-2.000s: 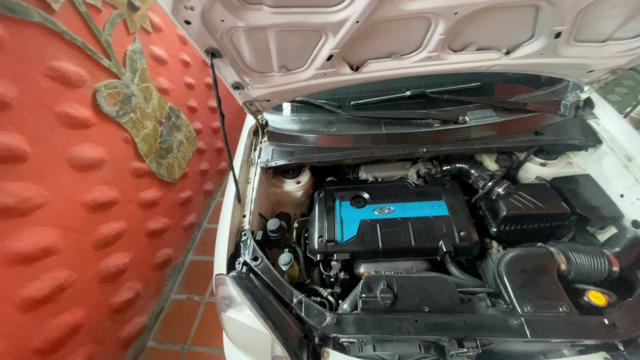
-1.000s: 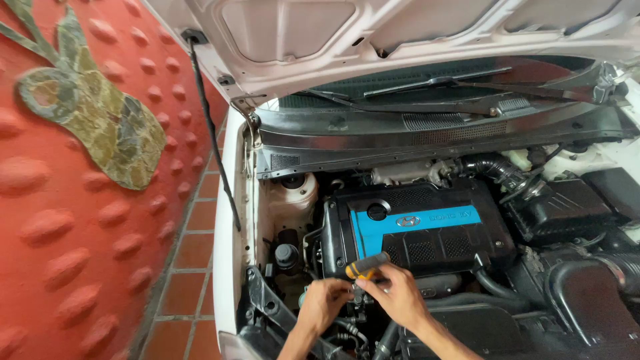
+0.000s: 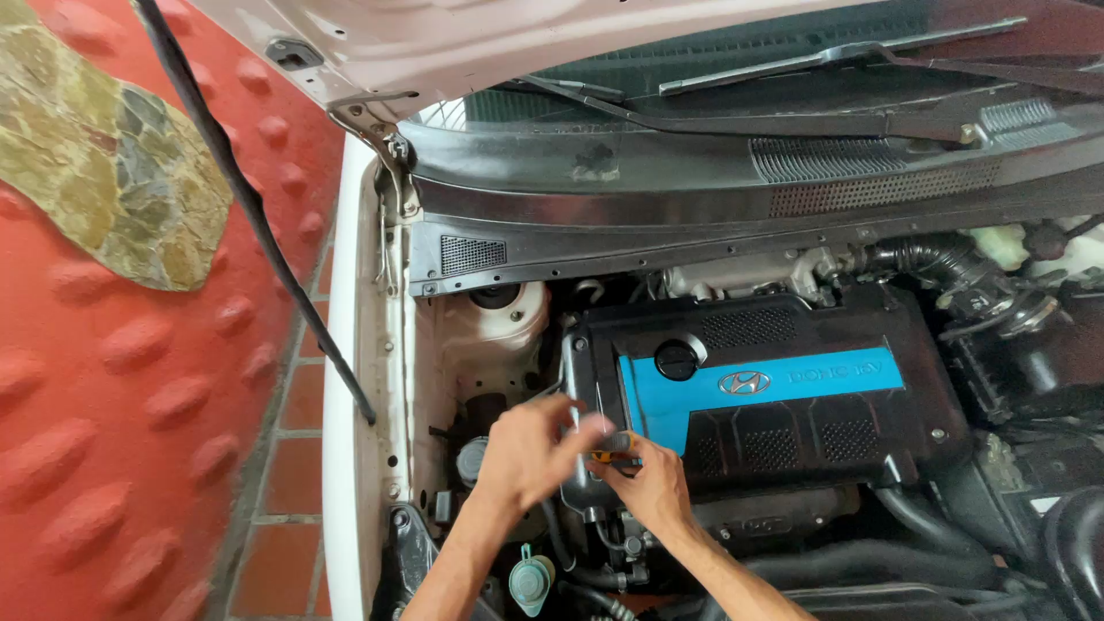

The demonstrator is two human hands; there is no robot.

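Observation:
Over the left edge of the Hyundai engine cover [image 3: 802, 431], my right hand [image 3: 651, 483] grips a yellow and dark tool handle [image 3: 616, 446], perhaps a screwdriver's. My left hand [image 3: 535, 448] is just left of it, blurred, with its thumb near the handle; whether it holds anything is unclear. The cover has a blue panel [image 3: 811, 373] and a black oil filler cap [image 3: 676, 360] above and right of my hands. The handle's lower end and any shaft are hidden by my fingers.
A raised hood [image 3: 483, 43] hangs overhead, with its black prop rod [image 3: 259, 216] at left. A greenish reservoir cap [image 3: 530, 580] lies below my left forearm. Hoses [image 3: 871, 561] run along the front of the engine. A red textured wall [image 3: 112, 414] stands beside the white fender [image 3: 345, 371].
Both hands have come into view since two seconds ago. A second ago they were together at the yellow and dark handle; my left hand now looks blurred beside it. The view has shifted closer.

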